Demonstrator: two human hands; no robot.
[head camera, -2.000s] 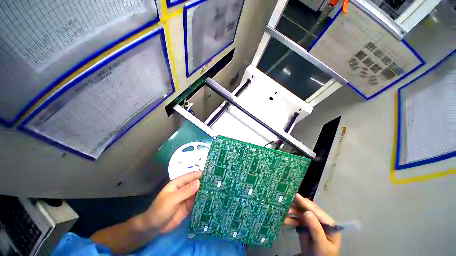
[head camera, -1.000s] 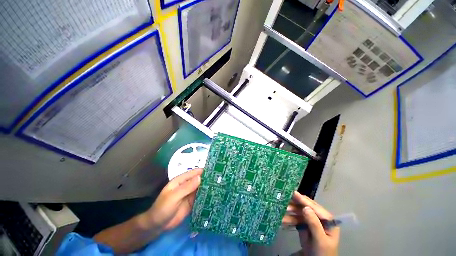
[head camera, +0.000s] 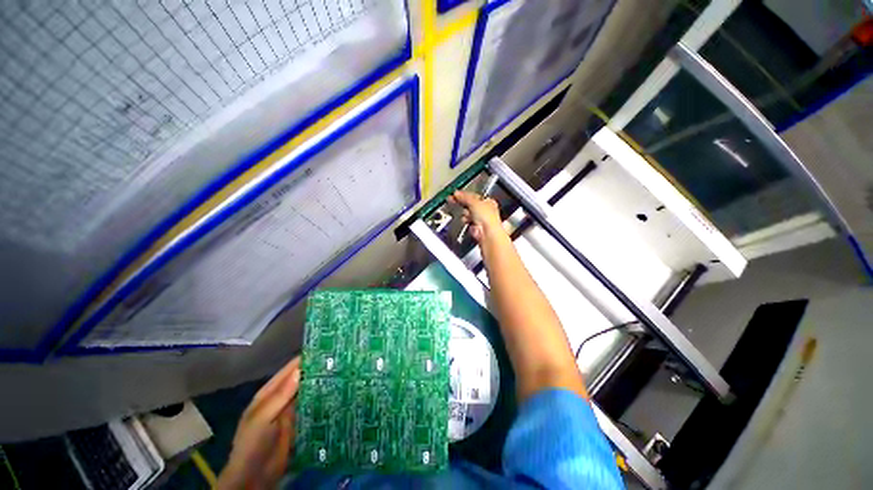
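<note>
A green PCB panel (head camera: 375, 373) with six repeated circuits is upright at the lower middle, facing me. My left hand (head camera: 263, 431) grips its left edge; the fingers behind it are hidden. My right hand (head camera: 477, 214) is stretched forward between the conveyor rails (head camera: 613, 273), with its fingertips at a green board edge (head camera: 442, 199) in the dark slot of the left machine. I cannot tell whether it touches or grips that edge, or whether the slim stick is still in it. A white component reel (head camera: 471, 378) lies partly hidden behind the panel's right side.
A white plate (head camera: 637, 206) lies under the rails. Blue-framed record sheets (head camera: 268, 230) cover the left machine side. A dark slot (head camera: 742, 383) is in the right machine. A keyboard (head camera: 100, 459) is at the lower left. A thin dark cable (head camera: 608, 333) lies below the rails.
My right hand has left the panel's right side and reached forward to the left machine's slot. My left hand has moved the panel left and turned it straighter. The view has shifted towards the left machine.
</note>
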